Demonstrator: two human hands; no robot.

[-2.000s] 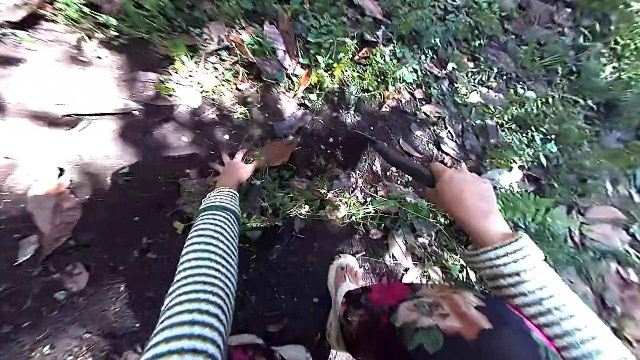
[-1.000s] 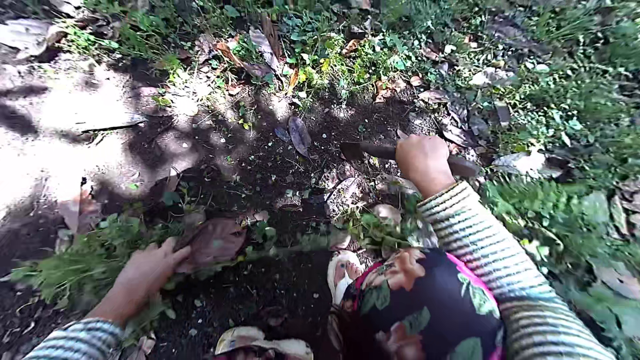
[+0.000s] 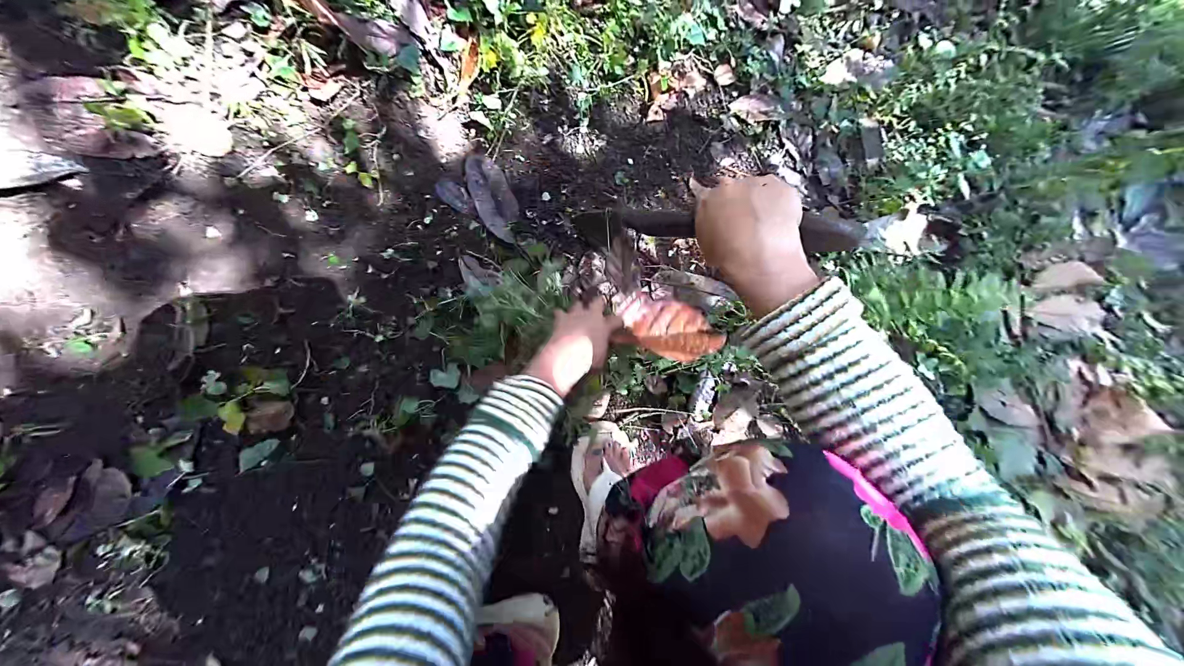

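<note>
My right hand [image 3: 751, 231] is closed around the handle of a dark hand tool [image 3: 652, 223], whose end lies low over the soil to the left. The tool's exact kind is hard to tell. Below and left of it, my left hand [image 3: 581, 340] reaches down at a clump of green weeds [image 3: 518, 310], its fingers partly blurred. Whether it grips the weeds I cannot tell. A reddish-brown dry leaf [image 3: 673, 328] lies against the fingers of my left hand.
Dark soil [image 3: 277, 518] spreads on the left, with fallen leaves [image 3: 492, 196] on it. Grass and low weeds [image 3: 980, 120] grow at the back and right. My feet in light shoes [image 3: 597, 481] and my knee in flowered cloth [image 3: 795, 555] are close below my hands.
My left hand has moved right from the greenery at the lower left, where it was one second ago, to beside the tool. My right hand still holds the tool.
</note>
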